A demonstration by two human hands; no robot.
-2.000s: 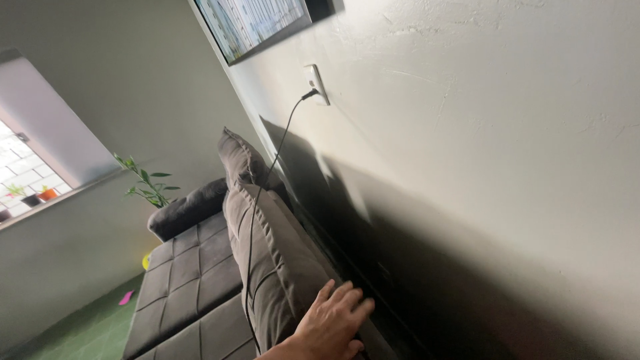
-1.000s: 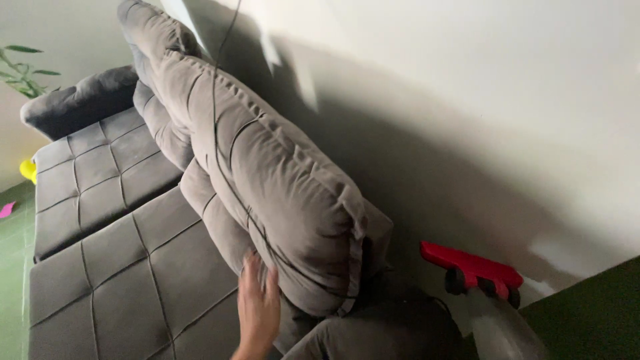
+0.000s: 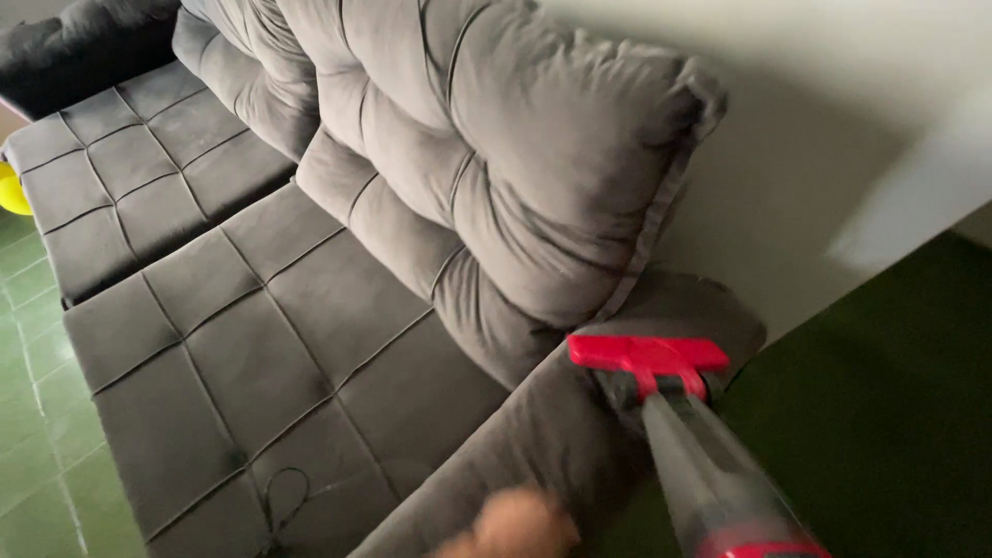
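My left hand (image 3: 515,527) is a blur at the bottom edge, over the near armrest of a grey tufted sofa (image 3: 349,333); whether its fingers are closed or hold anything cannot be told. To its right, a handheld vacuum cleaner (image 3: 713,457) with a clear tube and a red head (image 3: 649,354) reaches in from the bottom edge. The red head is over the far end of the armrest (image 3: 535,434), beside the back cushion (image 3: 496,155). My right hand is out of view. A thin dark cord (image 3: 288,496) lies looped on the seat.
A pale wall (image 3: 790,147) stands behind the sofa. Green tiled floor (image 3: 46,387) shows at the left, and dark green floor (image 3: 860,403) at the right. Something round and yellow (image 3: 14,190) is beside the sofa's far left side.
The view has swung down from the wall and outlet to the sofa's near end. My left hand has left the back cushion. The vacuum's red head, earlier in front of the wall, is now over the armrest.
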